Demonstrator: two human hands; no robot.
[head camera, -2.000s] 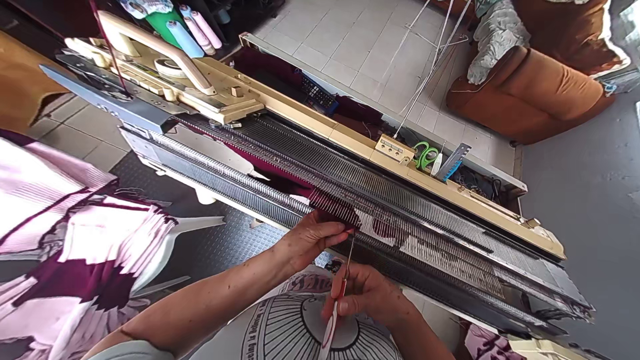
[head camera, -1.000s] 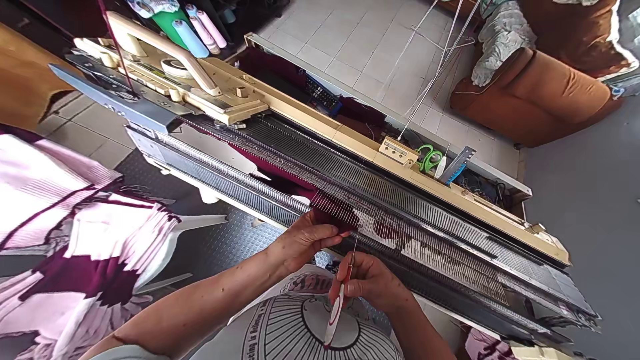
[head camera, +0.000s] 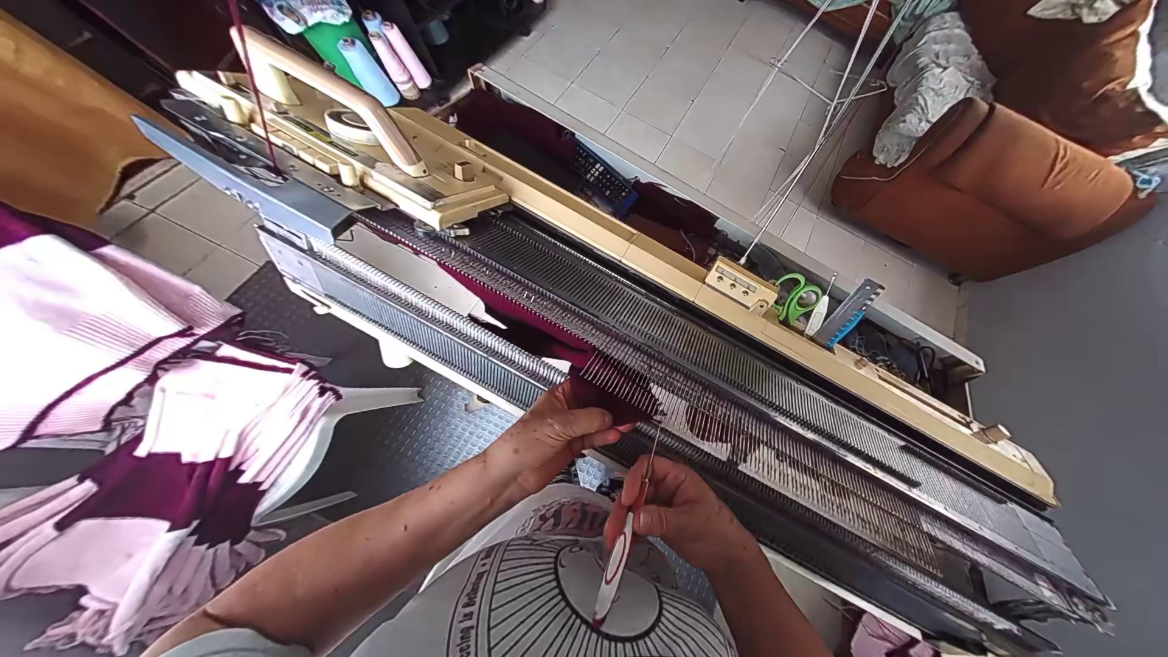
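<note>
A flat-bed knitting machine (head camera: 639, 251) with a ribber bed (head camera: 429, 324) runs diagonally across the view. Maroon knitted fabric (head camera: 613, 388) hangs between the two beds. My left hand (head camera: 561, 429) pinches the edge of this fabric near the middle of the machine. In my right hand (head camera: 671, 511) is a latch tool with a red and white handle (head camera: 618, 570); its thin metal shaft points up at the needles beside the fabric edge. Whether its tip has a stitch on it is too small to tell. The cream carriage (head camera: 365, 137) rests at the machine's far left end.
Pink and maroon knitted pieces (head camera: 182, 456) lie over a white chair at the left. Yarn cones (head camera: 370, 68) stand behind the carriage. Green-handled scissors (head camera: 798, 297) and a blue-toothed comb (head camera: 849, 319) lie on the back rail. A brown sofa (head camera: 976, 192) is at the upper right.
Both hands have stayed close to the same fabric edge. The handle of the tool in my right hand has tilted a little since the earlier frames.
</note>
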